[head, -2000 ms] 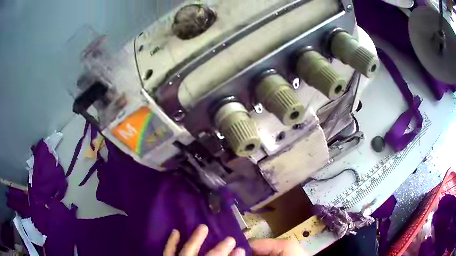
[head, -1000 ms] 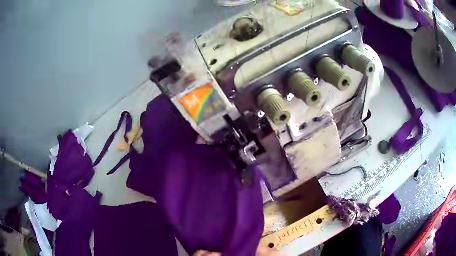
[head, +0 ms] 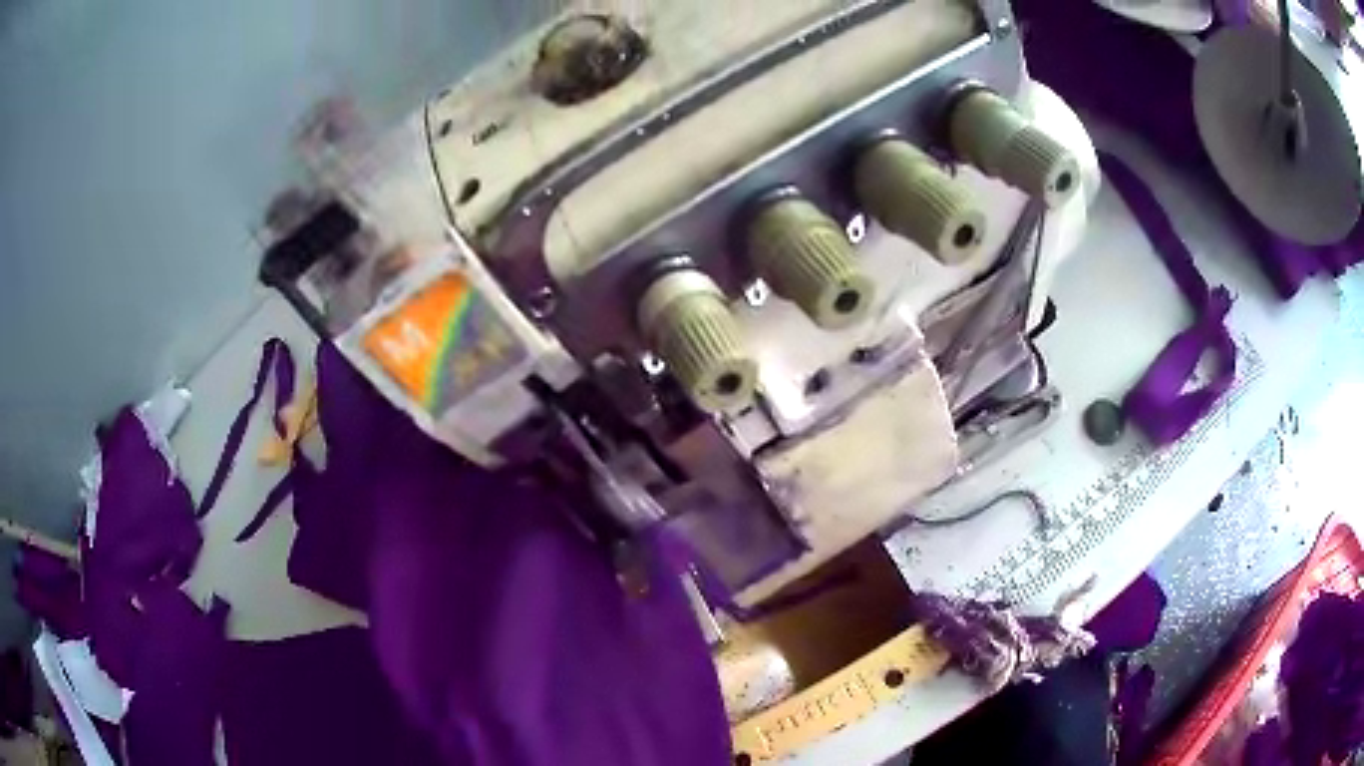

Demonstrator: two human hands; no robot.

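Observation:
A large purple fabric panel (head: 524, 614) lies in front of and left of the overlock machine (head: 763, 135), with its right edge at the presser foot area (head: 621, 486). The panel is raised in soft folds and runs out of the lower edge of the picture. The orange-rainbow "M" label (head: 434, 347) sits above the foot. Neither my left hand nor my right hand shows; the panel's near end is cut off by the picture's edge.
More purple pieces (head: 142, 524) and white scraps (head: 83, 681) lie at far left. A wooden edge strip (head: 838, 700) borders an open recess; a thread tuft (head: 1010, 636) lies on its end. A small dark disc (head: 1104, 421) and purple strip (head: 1189, 382) lie right. A red crate (head: 1272, 644) stands lower right.
The fingers seen on the panel's near part two seconds ago, and only at the lower edge one second ago, are out of view. The view has shifted and moved closer again since one second ago.

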